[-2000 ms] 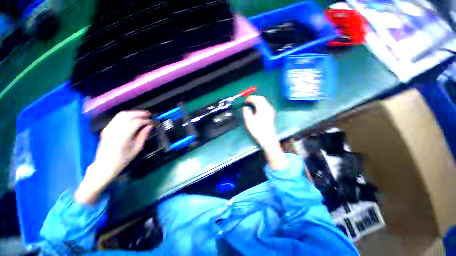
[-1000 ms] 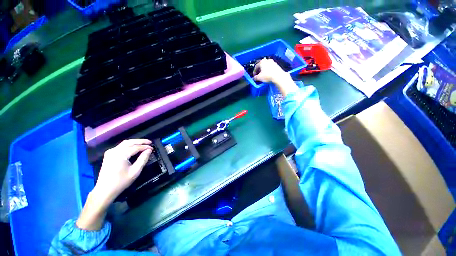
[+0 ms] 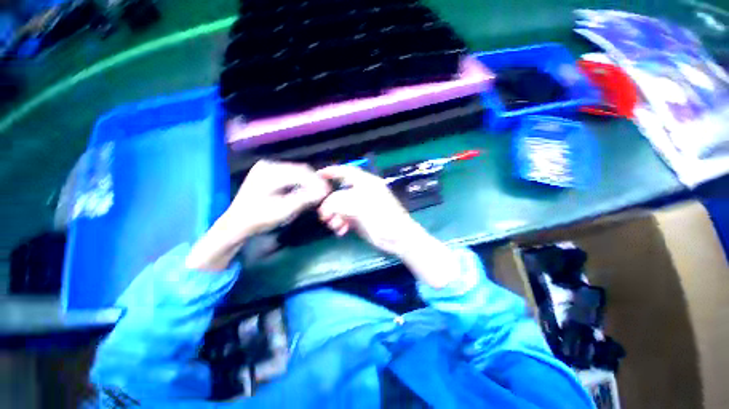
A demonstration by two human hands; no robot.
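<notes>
The black assembly fixture (image 3: 423,190) lies on the green bench, with its silver toggle clamp and red handle (image 3: 466,156) at the right end. My left hand (image 3: 276,200) and my right hand (image 3: 364,209) meet over the left half of the fixture, fingertips close together. A small dark part (image 3: 341,184) shows at the fingertips of my right hand. The frame is blurred. My hands hide most of the fixture's left half, and what my left fingers touch cannot be made out.
Black housings (image 3: 344,52) stand in rows on pink foam (image 3: 360,109) behind the fixture. A large blue tray (image 3: 148,200) is at left. A medium blue bin (image 3: 534,84), small blue bin (image 3: 555,153), red bin (image 3: 611,86) and printed sheets (image 3: 679,88) are at right. A carton (image 3: 639,279) is below.
My right hand has come back from the medium blue bin to the fixture and now meets my left hand. The view has shifted, so the bench things sit further right.
</notes>
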